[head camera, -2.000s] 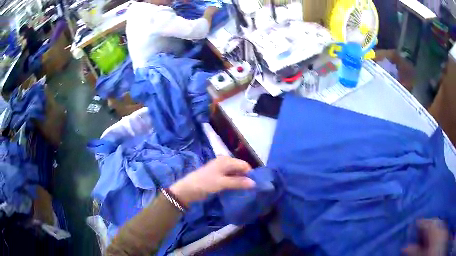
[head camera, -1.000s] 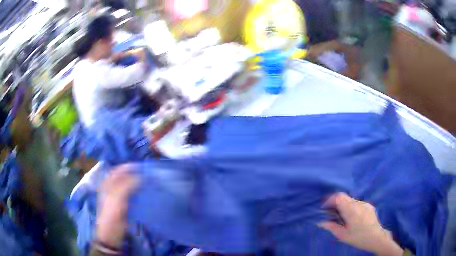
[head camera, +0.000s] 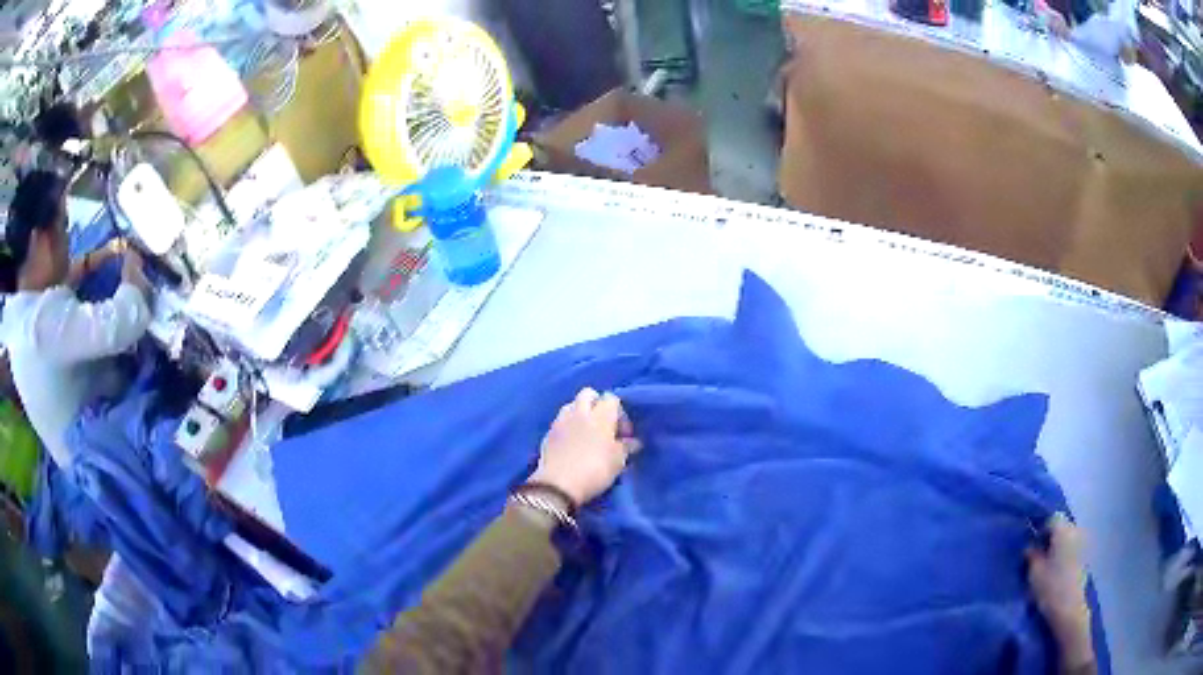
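Note:
A large blue garment (head camera: 792, 501) lies spread and wrinkled over the white table (head camera: 633, 251), with two pointed corners towards the far side. My left hand (head camera: 586, 446) is on its middle, fingers bent together and pinching the cloth. My right hand (head camera: 1063, 580) is at the garment's right edge, partly blurred. Something small and dark shows at its fingertips, too unclear to name. Whether that hand grips the cloth cannot be told.
A yellow fan (head camera: 442, 106) and a blue water bottle (head camera: 459, 231) stand at the far left, beside bagged items (head camera: 284, 270). A switch box (head camera: 211, 415) is at the left edge. A person (head camera: 66, 330) works beyond. Papers (head camera: 1172, 402) lie at the right.
The view has swung right. My left hand has moved from the garment's left end to its middle. My right hand has moved to the right edge. The garment lies more spread out.

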